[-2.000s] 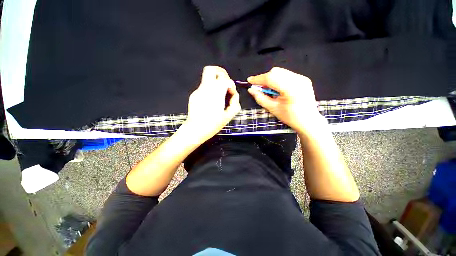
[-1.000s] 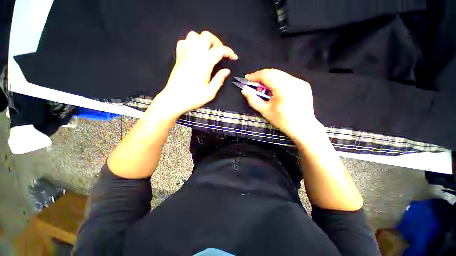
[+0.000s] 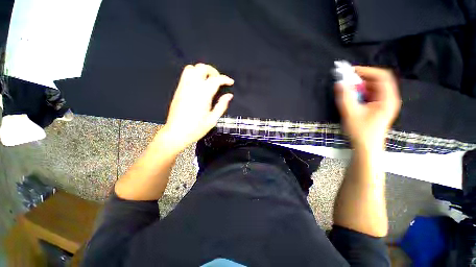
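Note:
A black garment (image 3: pixel 261 57) lies spread over the white table, with a checked fabric strip (image 3: pixel 282 126) along its near edge. My left hand (image 3: pixel 195 104) rests on the black cloth left of centre, thumb and fingers apart, with nothing seen in it. My right hand (image 3: pixel 373 101) is blurred, over the cloth to the right. It holds the thread snips (image 3: pixel 347 75), whose pale blades and pink grip show blurred at the fingers. Whether the blades touch the cloth cannot be told.
The white table top (image 3: pixel 49 39) shows at the upper left. A small checked part (image 3: pixel 345 21) lies at the top right beside folded black cloth. Below are a speckled floor, a brown box (image 3: pixel 65 216) at the left and a blue item (image 3: pixel 425 240) at the right.
My right hand has moved to the right with the snips, away from my left hand. My left hand has opened from its earlier pinch. The garment and table appear shifted to the right in view.

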